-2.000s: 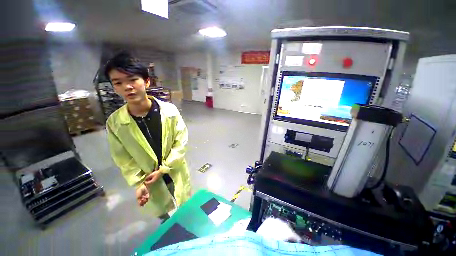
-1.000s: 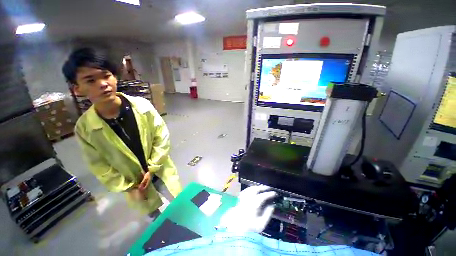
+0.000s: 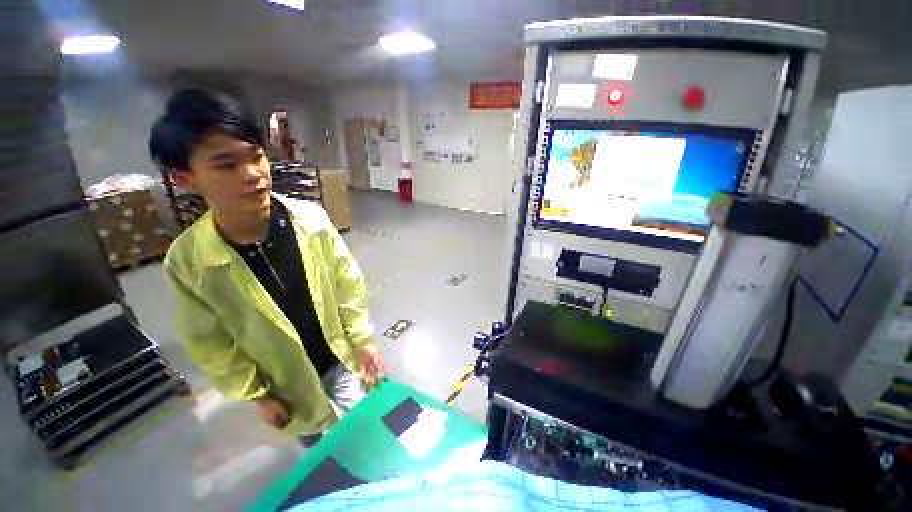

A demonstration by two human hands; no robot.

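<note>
The black press head with its fat pale grey cylinder stands at the right in the head view. Below its front edge a circuit board with small parts shows inside the fixture; its lower part is hidden by a light blue sleeve or smock along the bottom edge. Neither of my hands shows; I cannot tell what they hold.
A green table holds a white paper sheet, a small black card and a dark pad. A person in a yellow-green smock stands behind it. A test cabinet and a tray trolley flank the scene.
The white-gloved hand seen by the fixture a second ago is out of view. The other person's hands have come apart, one now by the table's edge, and their head has turned.
</note>
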